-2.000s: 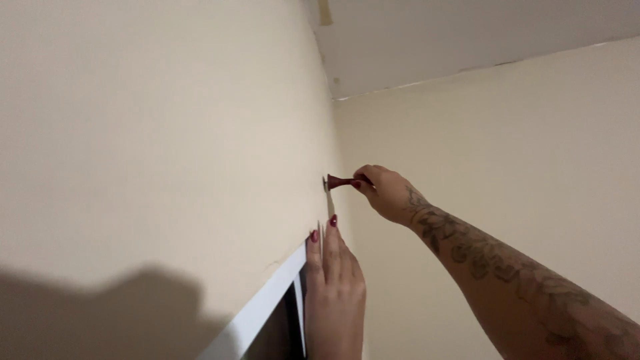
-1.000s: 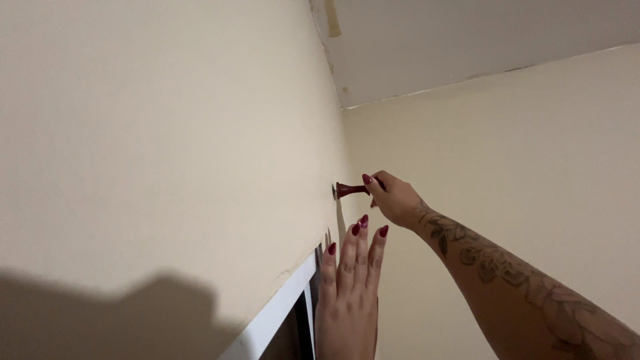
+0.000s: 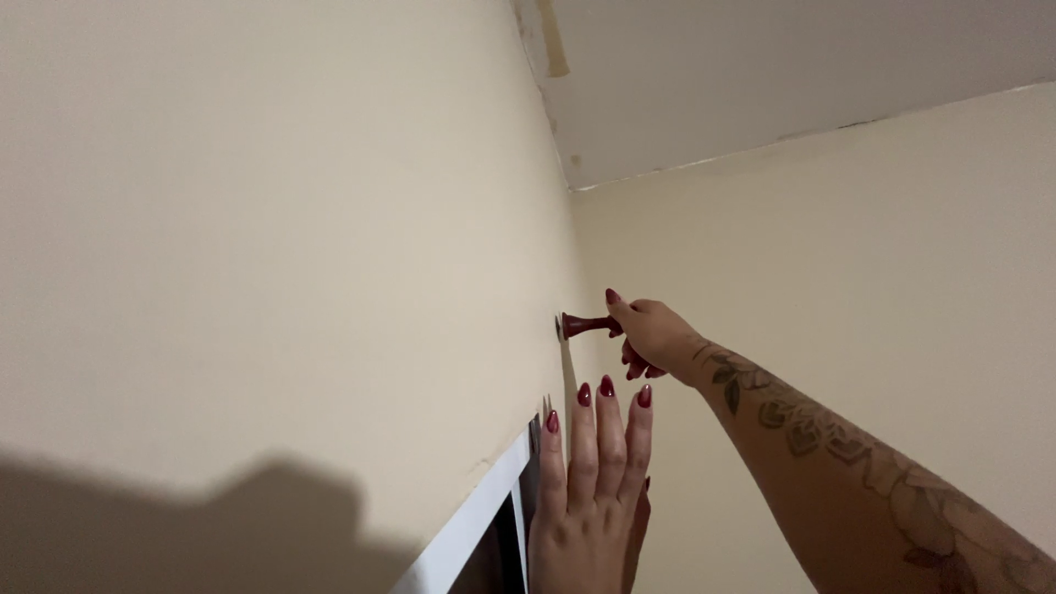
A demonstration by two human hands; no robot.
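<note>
My right hand (image 3: 656,334) grips a dark red turned handle (image 3: 587,324) whose flared end points left at the cream wall (image 3: 371,247). A small pale and dark piece (image 3: 560,327) shows between that end and the wall; what it is cannot be made out. Lower down, my left hand (image 3: 590,487) is raised with its fingers up and slightly apart, beside the top corner of a white frame (image 3: 487,495). Nothing shows in it, though its palm is hidden. Two thin pointed shapes (image 3: 547,404) stand just above its index fingertip; they are unclear.
A second cream wall (image 3: 808,247) meets the first at a corner on the right. Above is the grey ceiling (image 3: 701,74), with a cracked edge and a yellowish stain (image 3: 553,41). A dark opening (image 3: 487,557) lies within the white frame. Shadows fall across the lower left wall.
The fingers of my left hand have spread from near the frame corner and now stand apart. My right hand still holds the red handle at the wall, with its thumb now raised.
</note>
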